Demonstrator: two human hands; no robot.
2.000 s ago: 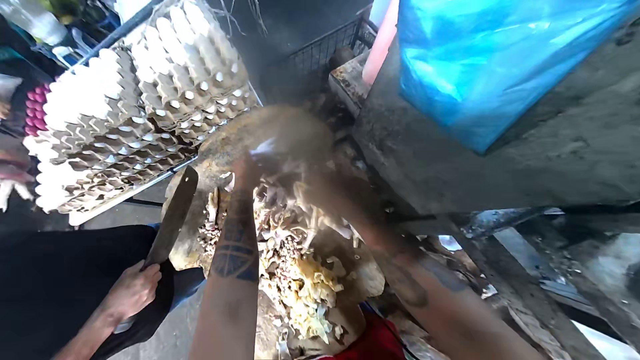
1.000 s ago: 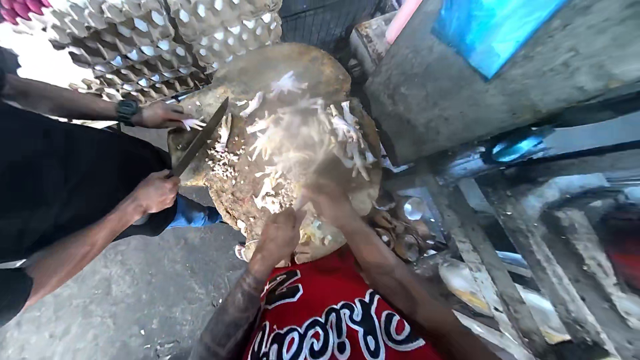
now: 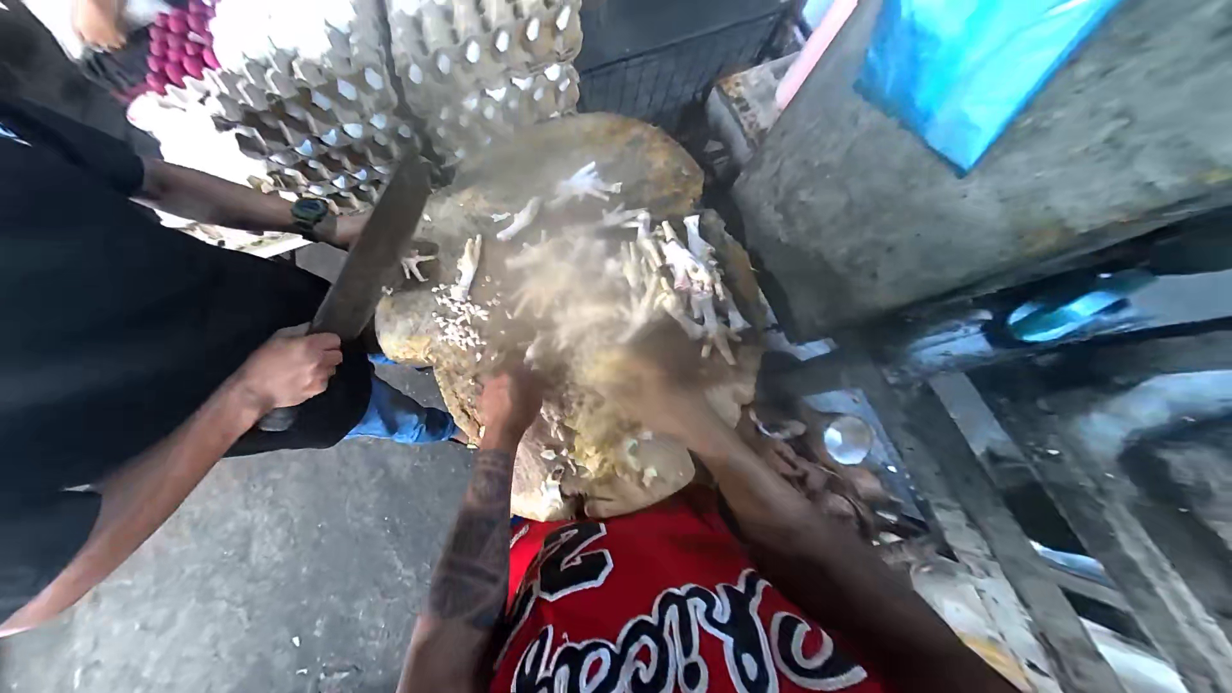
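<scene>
Pale chicken feet lie in a loose heap on a worn, rounded chopping block, with single ones at its far and left sides. My left hand is over the near left part of the block, beside small pale scraps; its fingers are blurred. My right hand, strongly blurred by motion, is over the middle of the block at the near edge of the heap. Whether either hand holds a foot cannot be made out. Yellowish scraps lie near the block's front edge.
At the left a co-worker in dark clothes holds a large cleaver-like knife over the block's left edge, the other hand behind the blade. Stacked egg trays stand beyond. A concrete ledge with a blue plastic bag is at the right.
My hands have moved apart from where they were close together one second ago. The co-worker's second hand, off the block two seconds ago, has come to its left edge. The view has shifted.
</scene>
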